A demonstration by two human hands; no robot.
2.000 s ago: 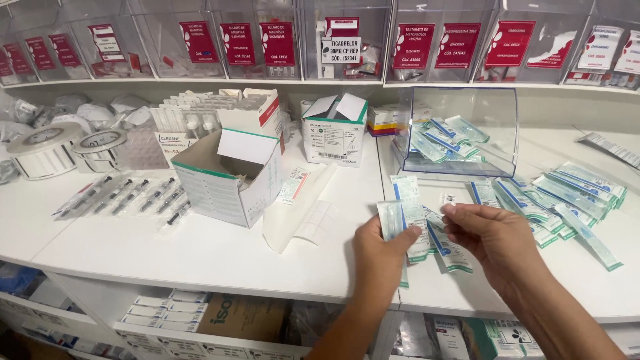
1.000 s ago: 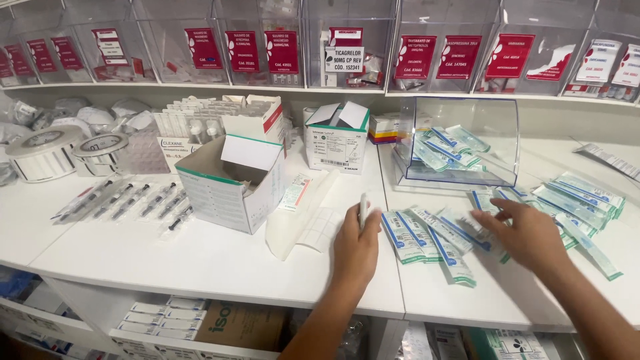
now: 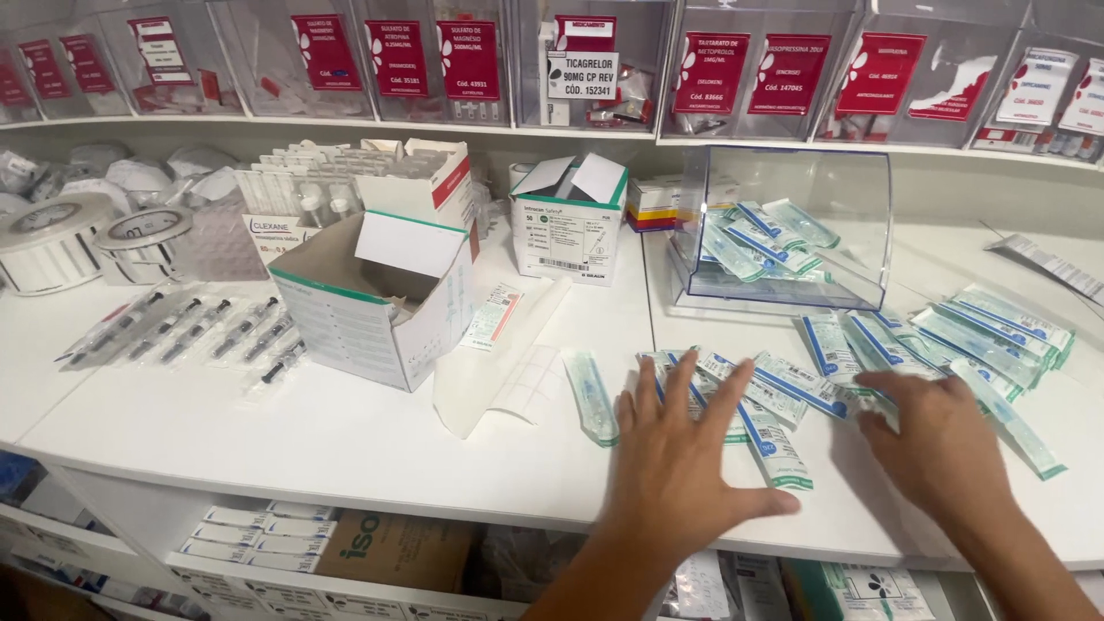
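My left hand (image 3: 677, 457) is spread over a loose group of sealed catheter packets (image 3: 770, 444) on the white counter, its fingertips on or just above them; nothing is held in it. One packet (image 3: 592, 397) lies apart, face down, left of that hand. The bent fingers of my right hand (image 3: 940, 440) touch or nearly touch the end of a blue-striped packet (image 3: 798, 386); whether they grip it is unclear. More packets (image 3: 992, 336) lie in a pile at the right. Behind them, a clear plastic bin (image 3: 780, 302) holds several similar packets.
An open white carton (image 3: 354, 328) and an open catheter box (image 3: 565, 237) stand left of the bin. Peeled backing paper (image 3: 492, 388) lies between the carton and my left hand. Packaged syringes (image 3: 198, 328) and label rolls (image 3: 142, 233) are farther left. A bin shelf (image 3: 595, 131) runs along the back.
Two seconds ago my left hand held packets upright; now it is spread, over the group. A face-down packet now lies at its left. My right hand has come down among the packets.
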